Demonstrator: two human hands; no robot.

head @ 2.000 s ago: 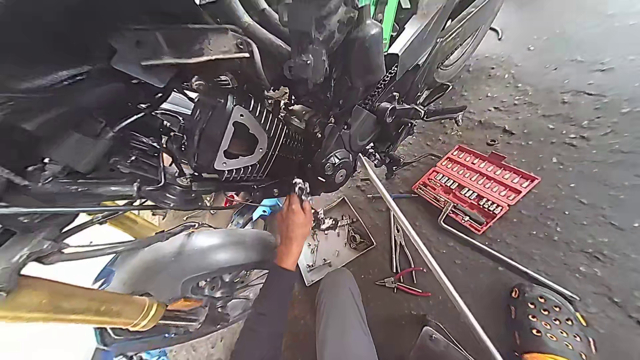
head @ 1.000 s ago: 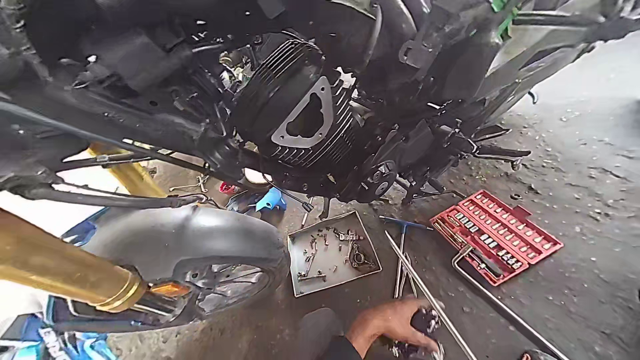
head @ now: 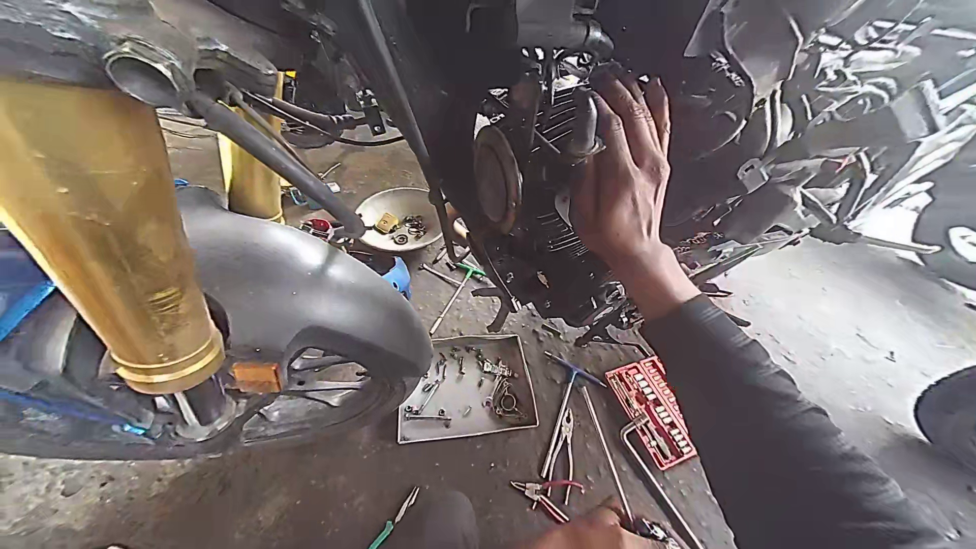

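Observation:
My right hand reaches up to the motorcycle engine, its back toward me, beside the finned cylinder; its fingertips are lost against dark parts, so its grip cannot be told. Below it on the engine is a round cover. At the bottom edge, my left hand, partly cut off, is closed on a small dark metal part, close to a long metal rod and red-handled pliers. A shallow tray of bolts and small parts lies on the floor left of the pliers.
An open red socket set and a bent metal bar lie at right. Near them are a blue T-handle wrench and long-nosed pliers. Green-handled pliers, a round bowl, the front wheel fender and gold fork tube are leftward.
My left hand has moved from beside the engine down to the floor tools, with a metal part in it. My right hand has come into view at the engine. The view has shifted.

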